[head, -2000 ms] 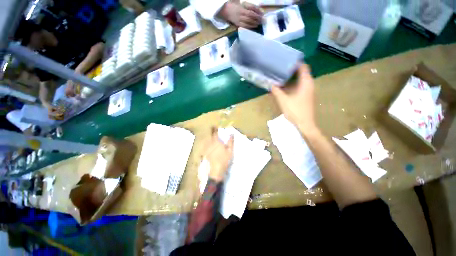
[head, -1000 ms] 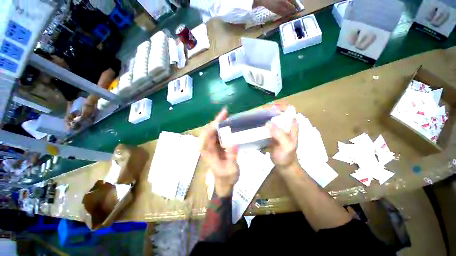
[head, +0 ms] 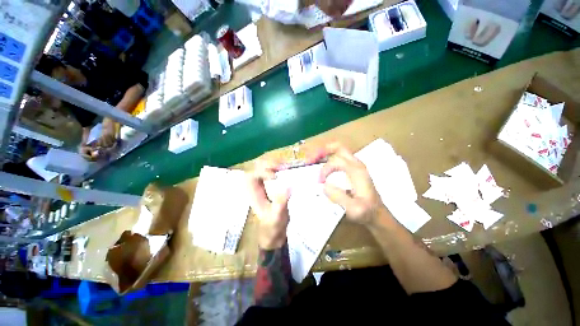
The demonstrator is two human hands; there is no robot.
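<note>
My left hand and my right hand hold a white carton between them over the middle of the bench. The carton is blurred, and its far edge shows a dark line. White flat blanks lie under and in front of it. A stack of white blanks lies left of my left hand. White folded leaflets lie right of my right hand, partly behind it. Small white cards with red marks lie in a loose heap further right.
Erected cartons and inner trays stand on the green conveyor belt. A brown box of cards is at right, a torn brown carton at left. Co-workers' hands show across the belt. A red can stands there.
An erected carton left my right hand and now stands on the belt. Both hands took up another carton, which has since tilted and lowered slightly. The inner trays shifted along the belt.
</note>
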